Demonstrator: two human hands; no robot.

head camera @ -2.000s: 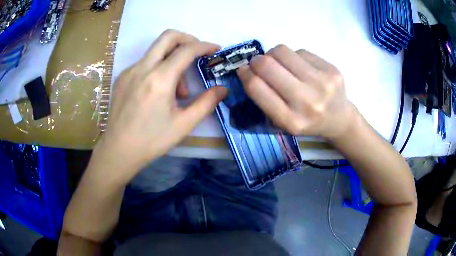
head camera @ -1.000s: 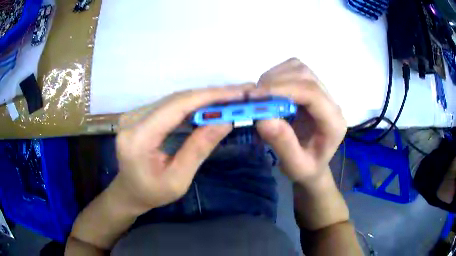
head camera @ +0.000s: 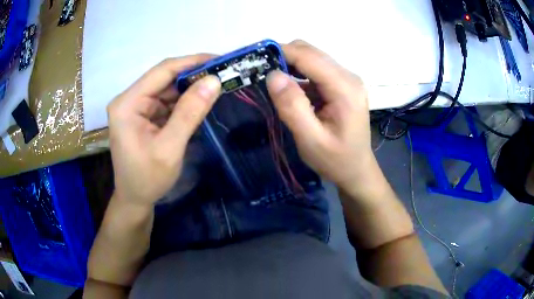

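The power bank housing [head camera: 219, 137] is held over my lap, its open dark inside facing up and its blue rim at the top. A black and white circuit board [head camera: 243, 71] lies in its upper end. Red wires run from the board down inside the housing. My left hand [head camera: 153, 128] grips the upper left corner, thumb on the board's left end. My right hand [head camera: 325, 114] grips the upper right corner, thumb at the board's right end. The fingers behind the housing are partly hidden.
A white sheet [head camera: 351, 35] covers the bench, with taped brown cardboard [head camera: 58, 93] at left. A black pad [head camera: 24, 121] and loose boards [head camera: 27, 48] lie there. A blue crate [head camera: 50, 222] stands below left. A black box [head camera: 477, 17] with a red light and cords is at right.
The housing has turned from its blue port end facing me to its open inside facing me. Both hands still hold it. The view has shifted, and the stacked housings have left the picture.
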